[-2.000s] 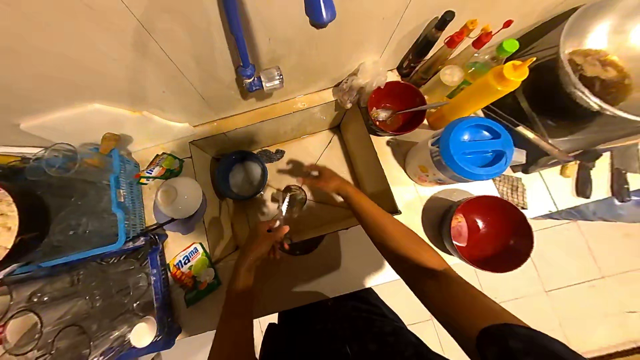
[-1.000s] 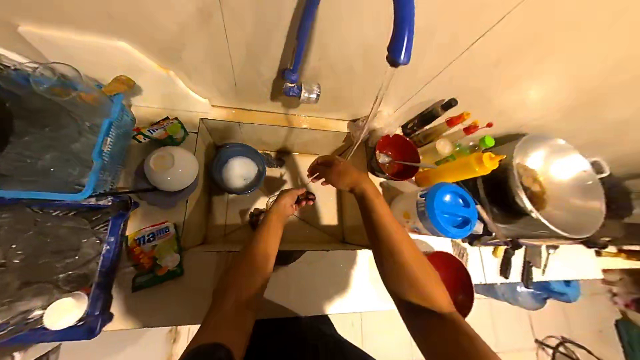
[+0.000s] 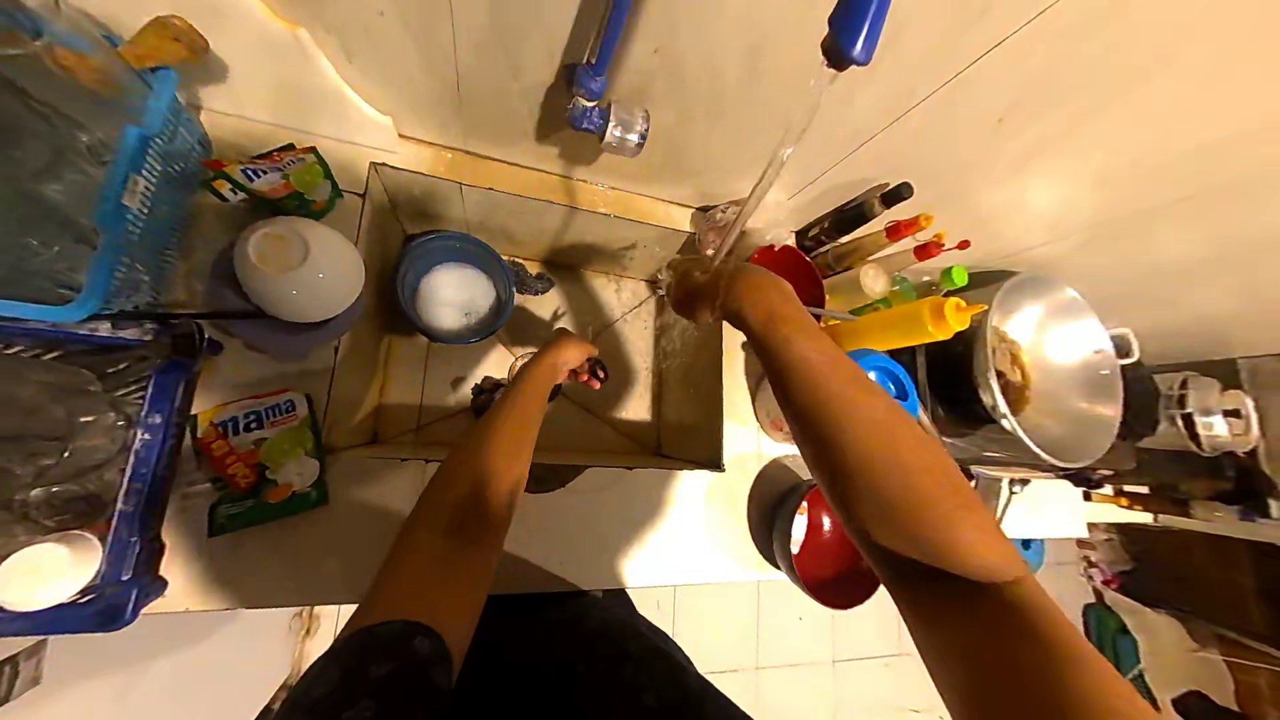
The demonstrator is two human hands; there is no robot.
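My left hand is over the middle of the tiled sink, its fingers closed on a small dark item whose kind I cannot tell. A dark scrubber and a clear round glass rim show beside that wrist. My right hand is at the sink's back right corner, under water running from the blue tap hose; its fingers are blurred, and whether it holds anything is hidden. A blue bowl with white suds stands in the sink's left part, with another dark scrubber next to it.
On the left are a white bowl, detergent pouches and blue baskets of glassware. To the right stand a red bowl, a yellow squeeze bottle, other bottles and a large metal pot. A valve juts from the wall.
Water was not seen running two seconds ago and runs now. My right hand has moved to the sink's back right corner, away from my left hand. The clear glass seen between my hands at first has left them.
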